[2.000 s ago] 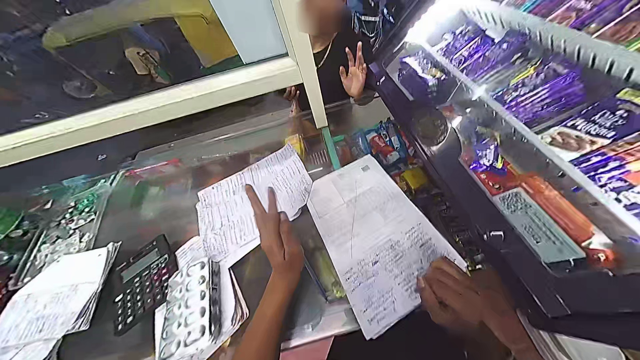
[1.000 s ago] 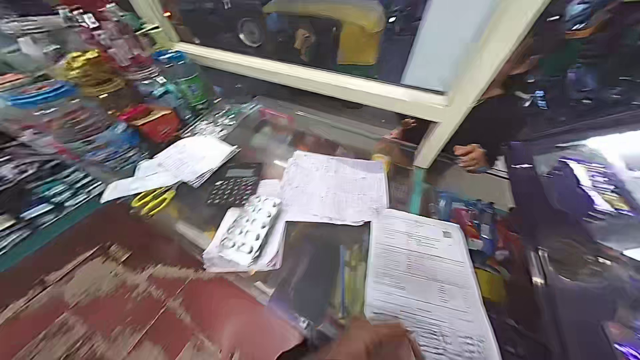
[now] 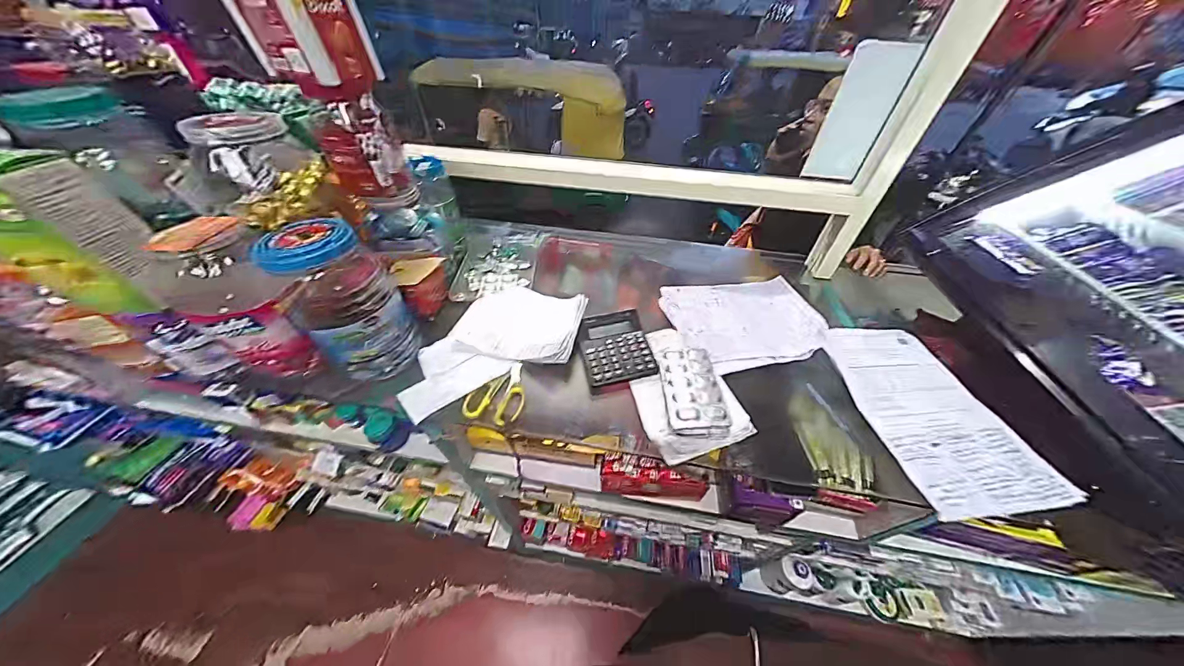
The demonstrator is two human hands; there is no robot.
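Observation:
Neither of my hands shows in the head view now. On the glass counter (image 3: pixel 546 407) lie a printed sheet with handwriting (image 3: pixel 943 421) at the right and a written paper (image 3: pixel 745 324) left of it. A silver blister pack (image 3: pixel 692 390) rests on small white papers (image 3: pixel 652 425). Beside it sits a black calculator (image 3: pixel 618 351), and farther left is a stack of white papers (image 3: pixel 523 324). Yellow-handled scissors (image 3: pixel 497 398) lie partly under the stack's loose sheet.
Plastic jars, one with a blue lid (image 3: pixel 305 245), crowd the counter's left. A window frame (image 3: pixel 647 185) runs behind. Another person's hand (image 3: pixel 866 261) rests at the opening. A lit chocolate display case (image 3: pixel 1045 305) stands right. Packets fill shelves (image 3: pixel 592 536) below the glass.
The view has swung left and down. Both my hands were over the papers two seconds ago, and one blurred hand showed at the bottom one second ago; both are out of view now.

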